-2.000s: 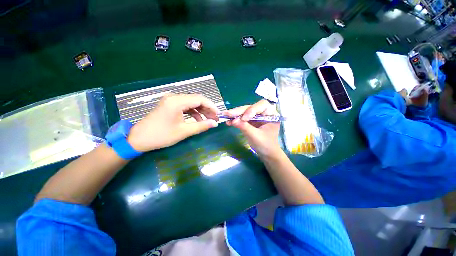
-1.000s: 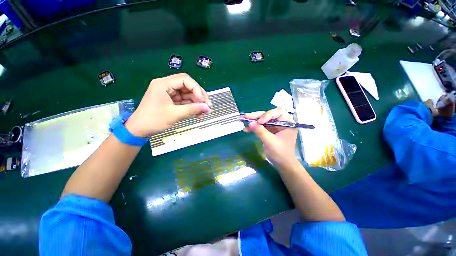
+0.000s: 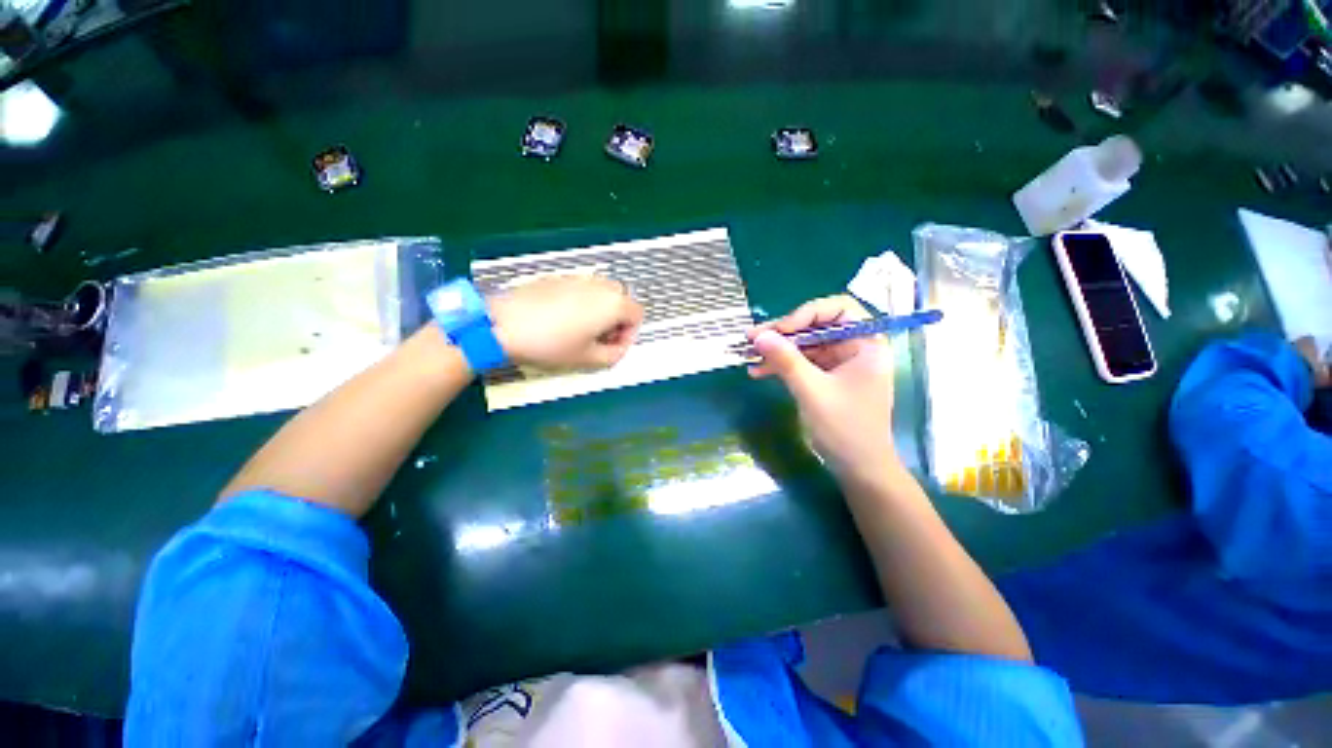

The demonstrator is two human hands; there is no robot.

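Observation:
My left hand point(image 3: 567, 323) lies over the left part of the striped adhesive strip sheet point(image 3: 687, 278), fingers curled in; whether it holds anything is hidden. A blue band is on my left wrist. My right hand point(image 3: 839, 376) grips the tweezers point(image 3: 862, 329) between thumb and fingers, their tip at the sheet's right edge. The amber tape sheet point(image 3: 628, 465) lies flat on the green mat in front of the striped sheet. Several dark electronic modules point(image 3: 630, 145) lie spaced out behind the striped sheet.
A large clear bag point(image 3: 241, 329) lies left. Right of my right hand are a white scrap point(image 3: 884, 281), a narrow bag with amber pieces point(image 3: 982, 380), a white bottle point(image 3: 1078, 186) and a smartphone point(image 3: 1104, 304). A person's blue sleeve point(image 3: 1268, 439) is at far right.
My left hand has come down from above the striped sheet onto its left part, fingers now curled. The tweezers in my right hand point more upward at the back end. The camera view has shifted.

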